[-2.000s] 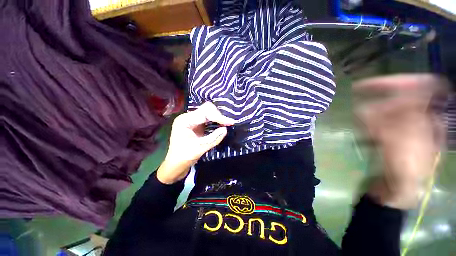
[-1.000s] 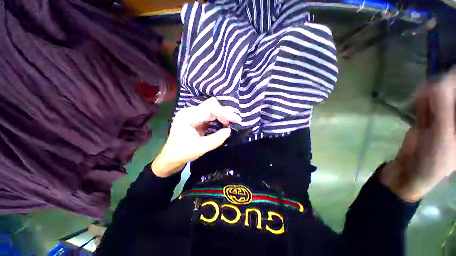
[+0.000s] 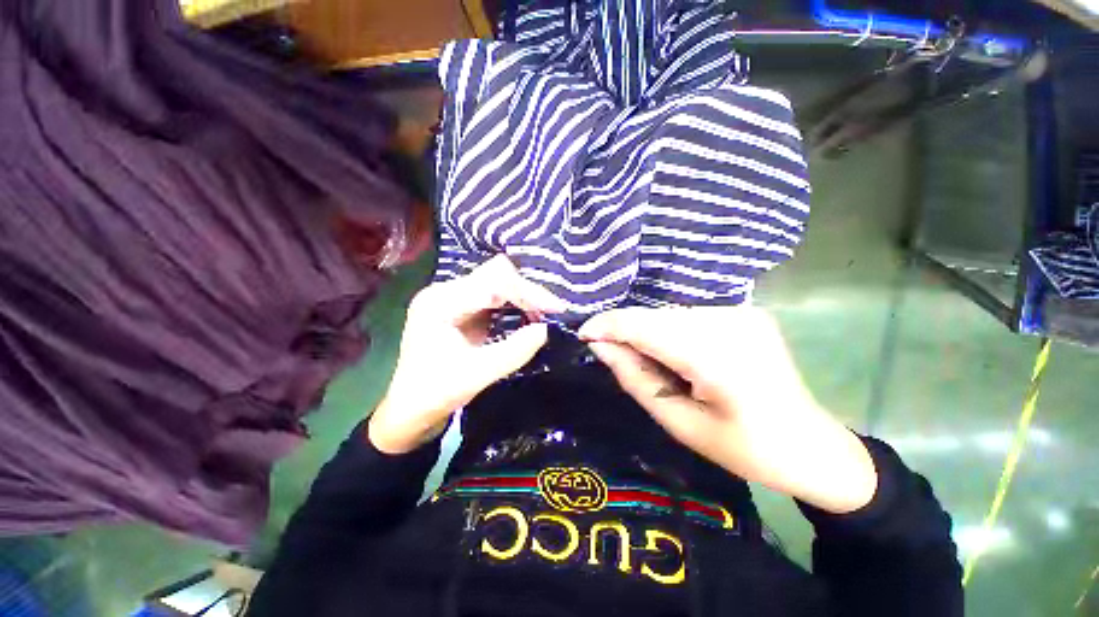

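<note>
A navy-and-white striped garment (image 3: pixel 711 181) lies bunched over my lap and hangs away from me. My left hand (image 3: pixel 452 350) pinches the near edge of the garment, where the cloth looks dark, between thumb and index finger. My right hand (image 3: pixel 735 386) is at the same edge, its fingertips close beside the left ones. A small dark pointed piece shows at its palm, maybe snips. Whether the right fingertips hold a needle is too small to tell.
Plum garments (image 3: pixel 157 277) hang in a large pile at left. A brown wooden drawer or box (image 3: pixel 386 30) is at the top. A blue-edged frame (image 3: pixel 1036 217) stands at right, with striped cloth (image 3: pixel 1070 259) at the far edge. The floor is green with a yellow line.
My right hand has come in from the far right, where it was raised and blurred, to the garment edge beside my left hand. My left hand keeps its pinch.
</note>
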